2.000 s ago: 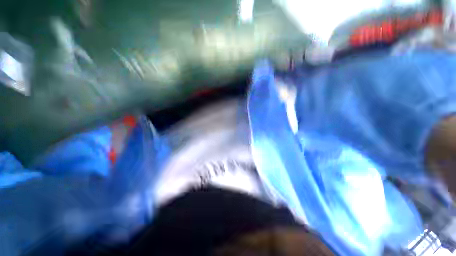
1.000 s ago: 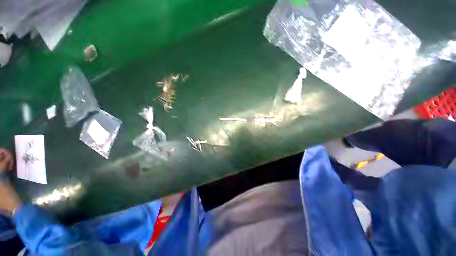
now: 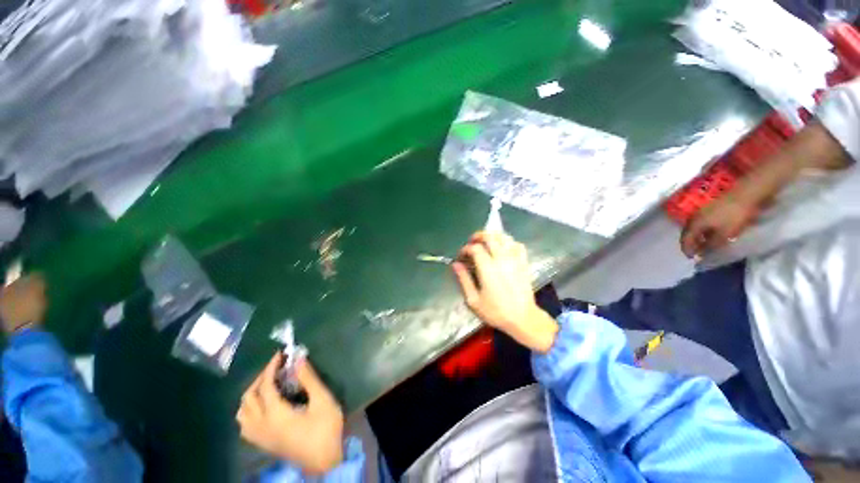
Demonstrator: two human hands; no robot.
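My left hand (image 3: pixel 292 415) is at the bench's front edge, its fingers closed round a small twisted clear bag (image 3: pixel 286 337) with dark contents. The bag's twisted end sticks up above the fingers. My right hand (image 3: pixel 500 283) is low over the bench to the right, its fingers closed on the end of a slim tool (image 3: pixel 434 258) whose pale tip points left. A whitish twisted bag scrap (image 3: pixel 495 219) stands out just beyond its knuckles. A scattered pile of tiny brownish parts (image 3: pixel 328 253) lies between and beyond my hands. Thin pale pieces (image 3: pixel 379 317) lie nearer the edge.
Small clear bags (image 3: pixel 207 333) lie left. A large clear bag (image 3: pixel 537 160) with a green sticker lies beyond my right hand. White sheets (image 3: pixel 113 94) stand far left, more papers (image 3: pixel 759 52) far right. Neighbours' hands show left (image 3: pixel 23 302) and right (image 3: pixel 721 222), near red crates (image 3: pixel 721 179).
Both my hands have come into view over the bench. The left has taken hold of the twisted bag; the right has closed on the slim tool. The view has shifted, showing a person at right.
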